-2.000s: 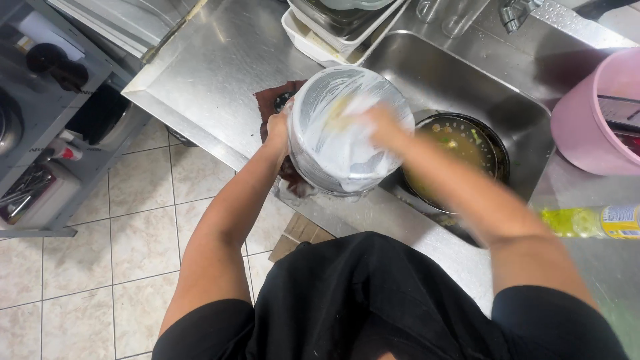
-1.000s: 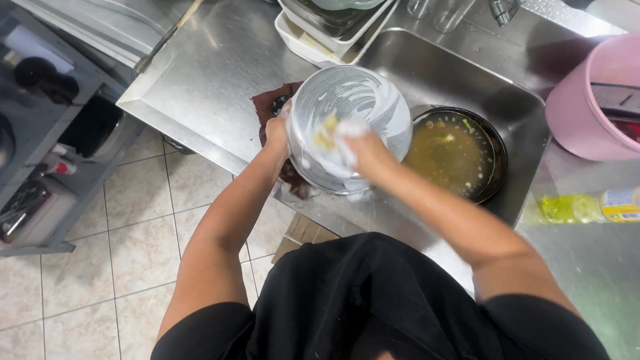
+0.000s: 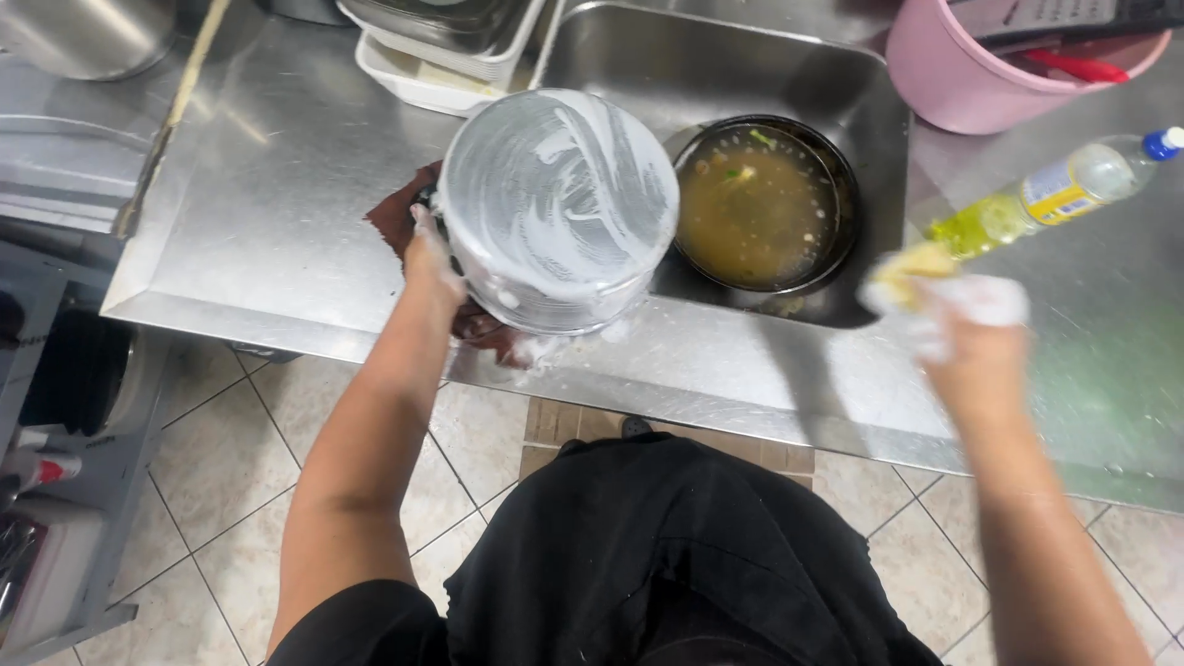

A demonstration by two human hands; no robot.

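A metal pot (image 3: 564, 203), bottom up and coated in white suds, stands on a brown cloth (image 3: 393, 217) beside the sink. My left hand (image 3: 433, 259) holds the pot at its left side, with the fingers partly hidden. Blurred by motion, my right hand (image 3: 980, 342) grips a foamy yellow sponge (image 3: 916, 268) right of the sink's near corner, close to a bottle of yellow-green liquid (image 3: 1064, 194) lying on the counter. In the sink (image 3: 638, 46) sits a dark round pan (image 3: 763, 208) of cloudy brownish water with food bits.
A pink bucket (image 3: 962, 79) with a grater and a red-handled tool stands at the back right. White plastic trays (image 3: 398, 79) are stacked behind the pot. The steel counter's front edge (image 3: 740, 421) runs before me, and a grey shelf unit (image 3: 153, 499) stands at lower left.
My right hand has left the pot's base with the sponge and moved right, across to the bottle. My left hand remains on the pot. The view has shifted somewhat.
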